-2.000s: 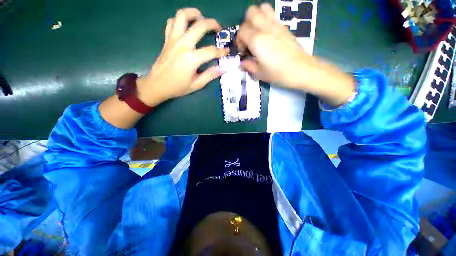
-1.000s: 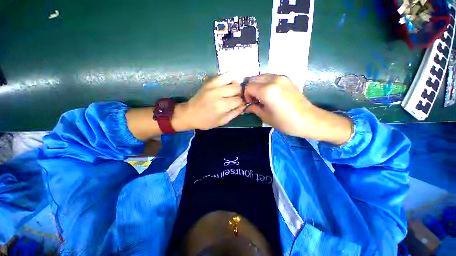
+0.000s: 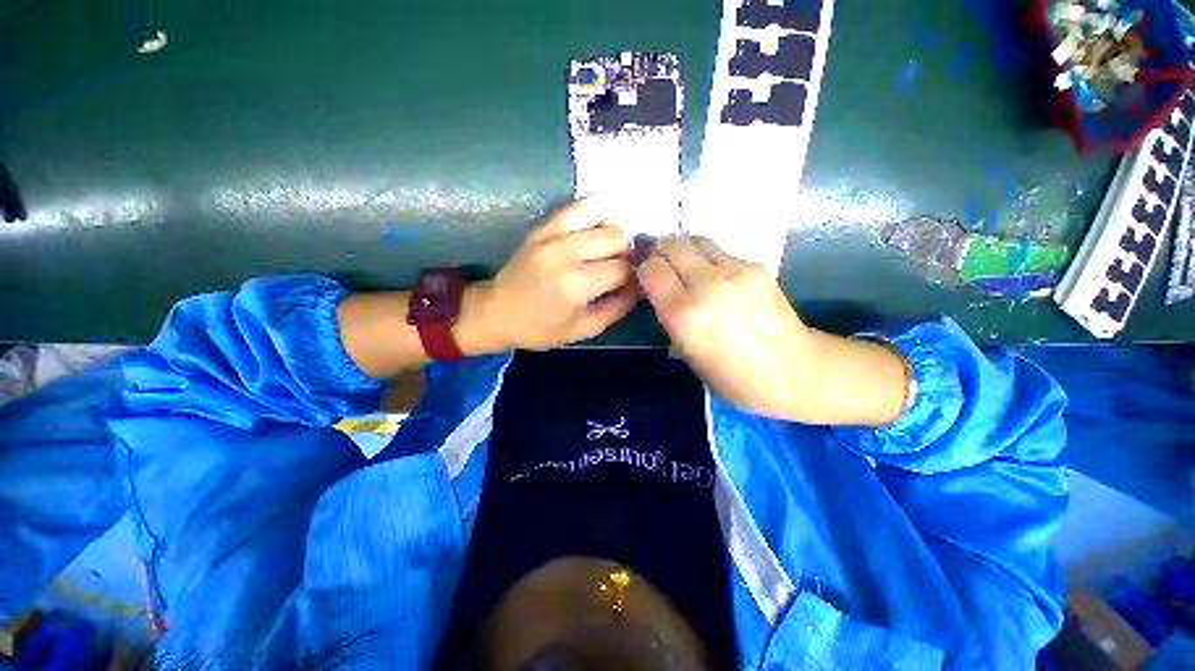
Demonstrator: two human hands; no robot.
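Note:
A phone unit (image 3: 626,168) lies in front of me, its circuit board (image 3: 636,95) at the far end, partly covered by black film. My left hand (image 3: 571,278) and my right hand (image 3: 714,295) meet over its near end and hide that part. The fingertips of both hands are close together at a small dark bit (image 3: 642,245); whether it is a loose piece or part of the phone's dark strip cannot be told. A sticker sheet (image 3: 748,184) lies right of the phone, with black shapes at its far end and blank white nearer me.
A red-edged bin (image 3: 1077,121) with pale scraps stands at upper right. A spare sticker sheet (image 3: 1130,236) lies below it. A flat glossy item with a green part (image 3: 1006,260) lies on the right. A small pale scrap (image 3: 153,42) lies at upper left.
Both hands have come from the circuit board end to the phone's near end. Since one second ago, my right hand has moved slightly down, and another row of black shapes shows on the sticker sheet.

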